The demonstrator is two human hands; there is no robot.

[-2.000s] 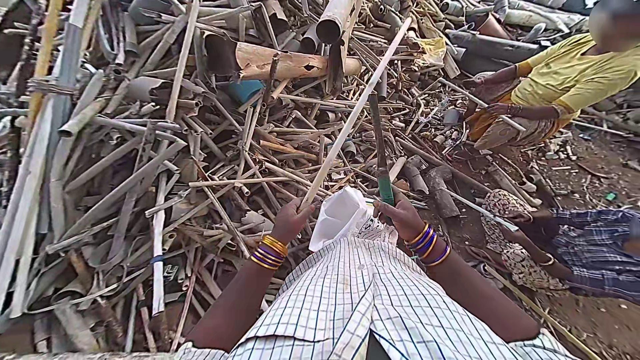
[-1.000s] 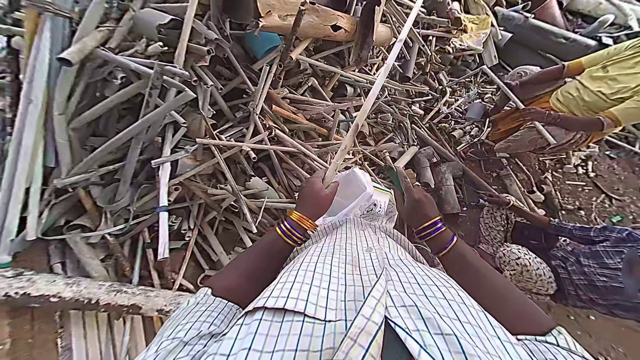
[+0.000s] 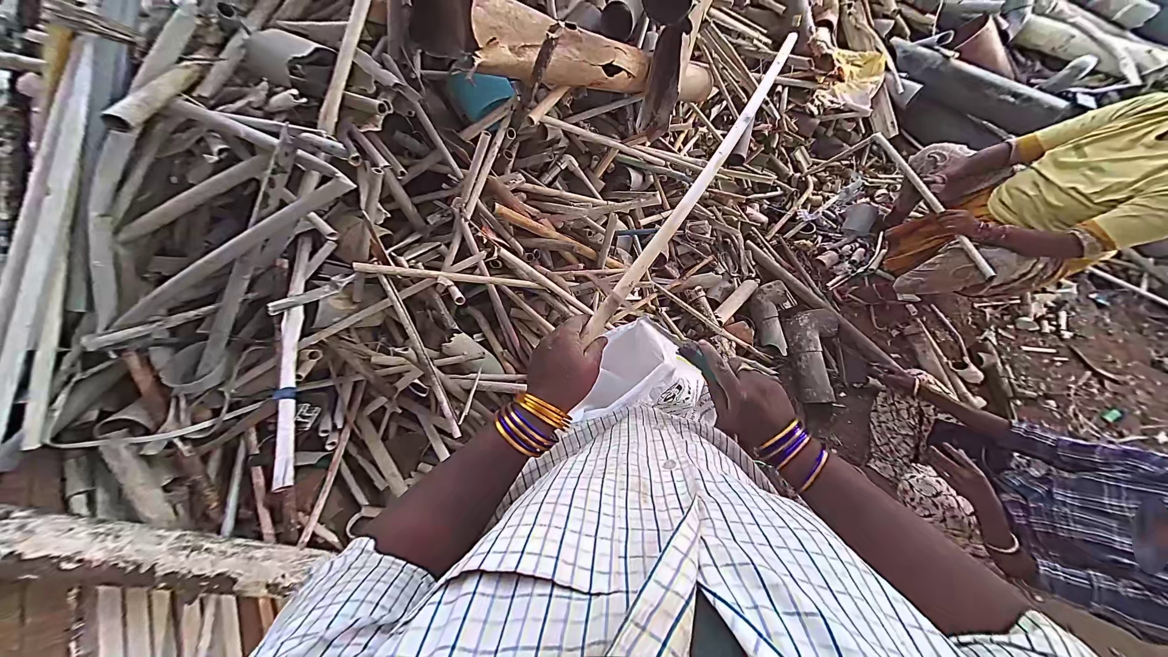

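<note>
My left hand (image 3: pixel 563 365) is closed around the lower end of a long pale plastic pipe (image 3: pixel 698 187), which slants up and to the right over the heap. My right hand (image 3: pixel 753 401) grips a green handle (image 3: pixel 695 356); the tool's far part cannot be made out now, though an earlier frame shows a long dark blade on it. Between the hands, against the checked shirt (image 3: pixel 639 511), lies a white plastic sack (image 3: pixel 630 365) with some printing.
A heap of scrap pipes (image 3: pixel 411 237) fills the ground ahead. A person in a yellow top (image 3: pixel 1068 182) holds a pipe at the right; below, another in a plaid shirt (image 3: pixel 1086 520) reaches out. A rough ledge (image 3: pixel 155 547) crosses the lower left.
The long dark blade seen upright above my right hand two seconds ago no longer shows. My left hand keeps its hold on the pale pipe.
</note>
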